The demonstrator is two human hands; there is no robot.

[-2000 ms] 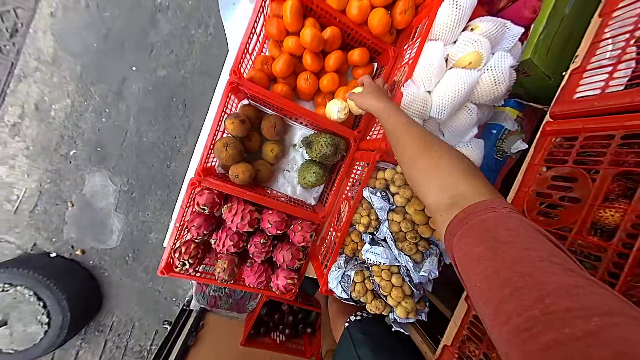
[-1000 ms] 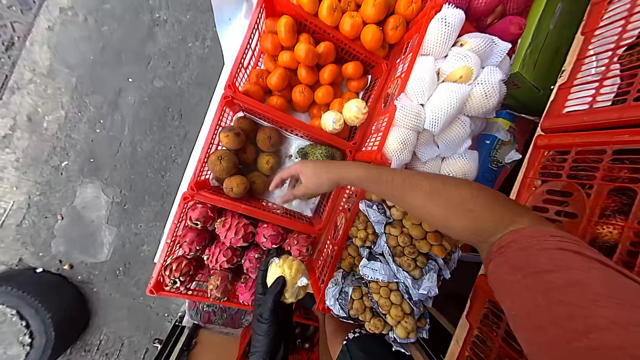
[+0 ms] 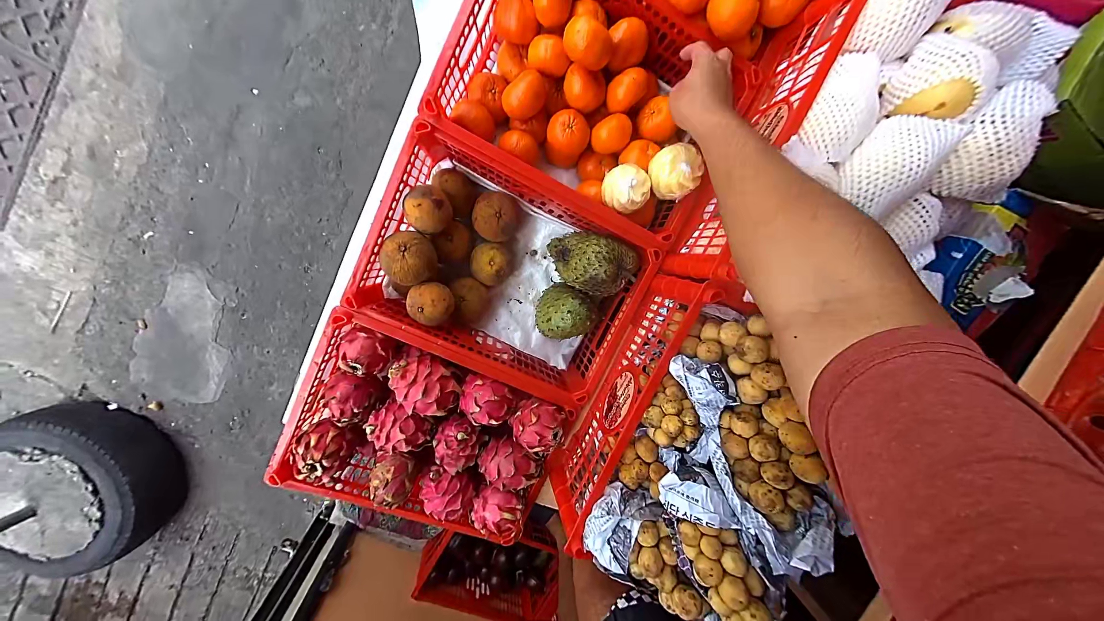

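Note:
My right hand (image 3: 703,86), bare, reaches over the red crate of orange fruits (image 3: 586,86), its fingers bent near the crate's inner wall. Whether it holds anything cannot be told. Just below the hand, two pale peeled fruits (image 3: 651,177) lie on the orange ones. My left hand is out of view. In the adjoining crate, round brown fruits (image 3: 410,258) and two green spiny soursops (image 3: 591,263) rest on white paper. Dragon fruits (image 3: 423,382) fill another crate. Under my forearm, clusters of small tan fruits (image 3: 763,448) lie among crumpled newspaper.
Fruits in white foam nets (image 3: 901,164) are piled at the upper right, beside a green object (image 3: 1074,129). A small crate of dark fruits (image 3: 492,573) sits low. A black round base filled with concrete (image 3: 95,487) stands on the pavement (image 3: 259,172) at left.
My right hand has moved from above the brown fruits and soursops to the crate of orange fruits. A black-gloved hand holding a yellowish fruit at the bottom has left the view.

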